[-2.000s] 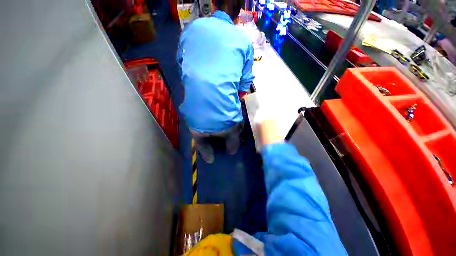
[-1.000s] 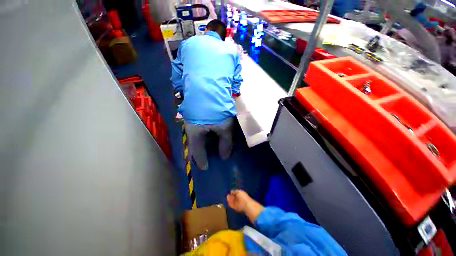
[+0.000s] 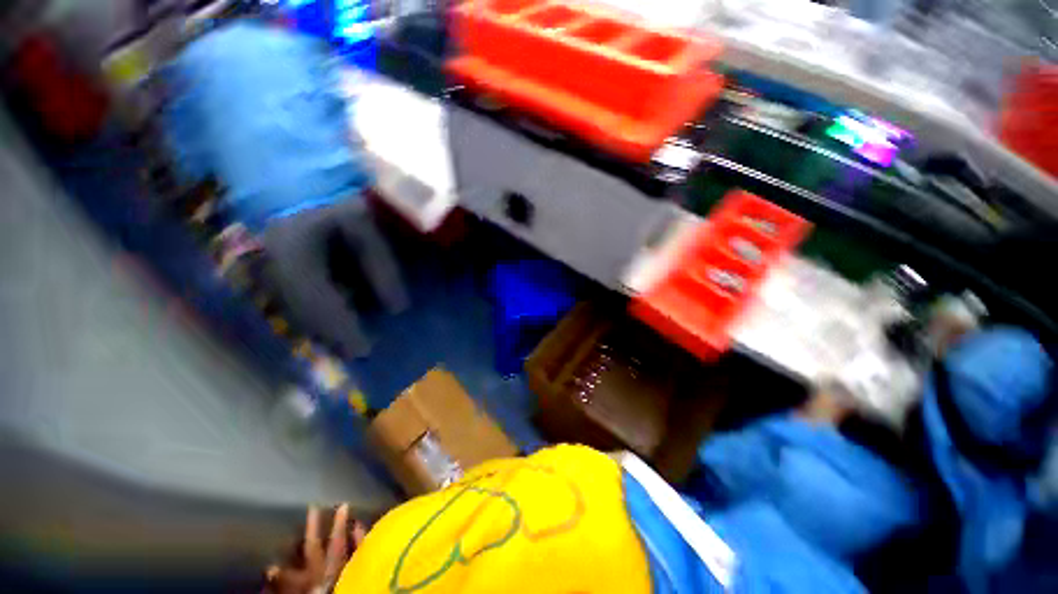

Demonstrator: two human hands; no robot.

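The whole view is blurred. My left hand (image 3: 316, 555) is at the lower left edge, partly cut off, with fingers apart and nothing seen in it. Blue fabric fills the lower right, and a blurred patch of skin shows above it by the bench; I cannot tell whether this is my right hand or another person's. Nearest in front are an open brown carton (image 3: 432, 420) on the floor with clear wrapping in it, and a larger open carton (image 3: 615, 395) under the bench. A red-orange compartment tray (image 3: 722, 276) with small parts lies on the white bench (image 3: 818, 331).
A person in a blue smock (image 3: 273, 128) bends at the left beside a white bench (image 3: 400, 139). Another red-orange tray (image 3: 586, 70) sits on a grey-white machine (image 3: 545, 192). A blue plastic item (image 3: 528, 308) stands below. A person in a blue cap (image 3: 998, 377) is at the right.
The view has swung right, so the bending person and machine tray are further left. The larger carton, second tray and capped person have come into view. My left hand now shows.
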